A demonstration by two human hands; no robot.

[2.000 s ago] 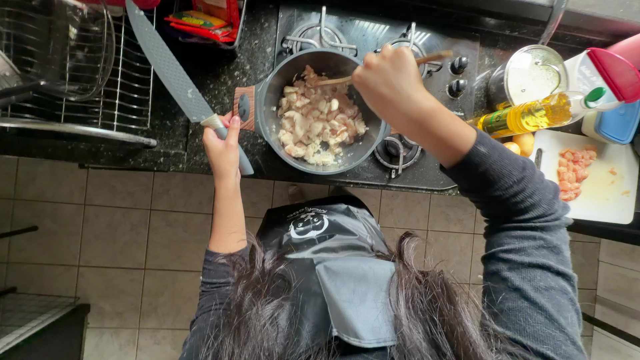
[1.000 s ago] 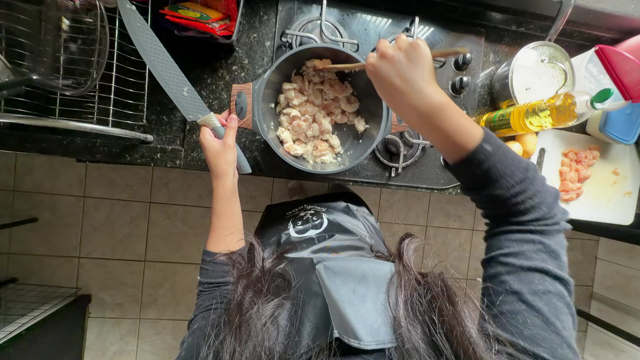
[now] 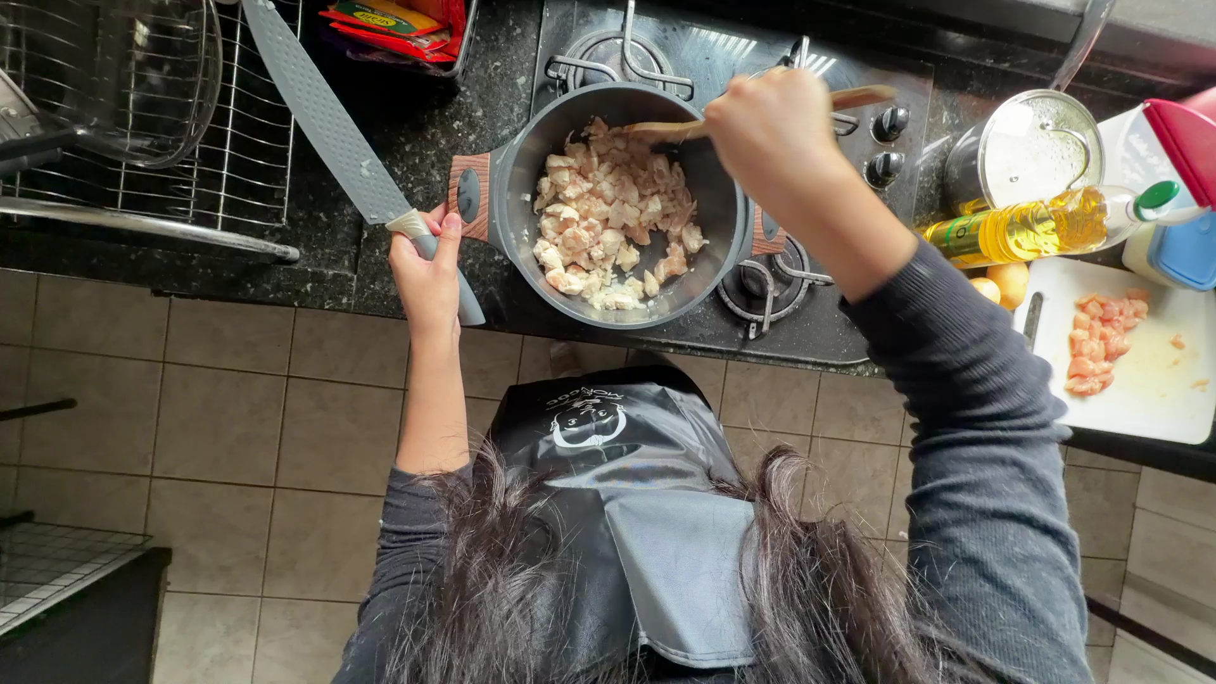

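My right hand (image 3: 771, 123) grips a wooden spoon (image 3: 670, 131) whose far end dips among the pale, partly cooked chicken pieces (image 3: 608, 204) at the upper part of a dark pot (image 3: 521, 242). The pot stands on the gas stove and has wood-look side handles. My left hand (image 3: 427, 261) is closed round the handle of a large grey knife (image 3: 332, 119) with a textured blade pointing up and left. Its fingers are close beside the pot's left handle (image 3: 470, 198); whether they touch it I cannot tell.
Right of the stove are a lidded steel pot (image 3: 1037, 152), a lying oil bottle (image 3: 1040, 226) and a white cutting board (image 3: 1159, 404) with raw chicken cubes (image 3: 1102, 342). A wire dish rack (image 3: 256, 142) with glassware is on the left, and a container of packets (image 3: 394, 28) sits behind.
My right hand has shifted a little with the spoon, and the chicken pieces in the pot have been moved about. My left hand stays on the knife beside the pot.
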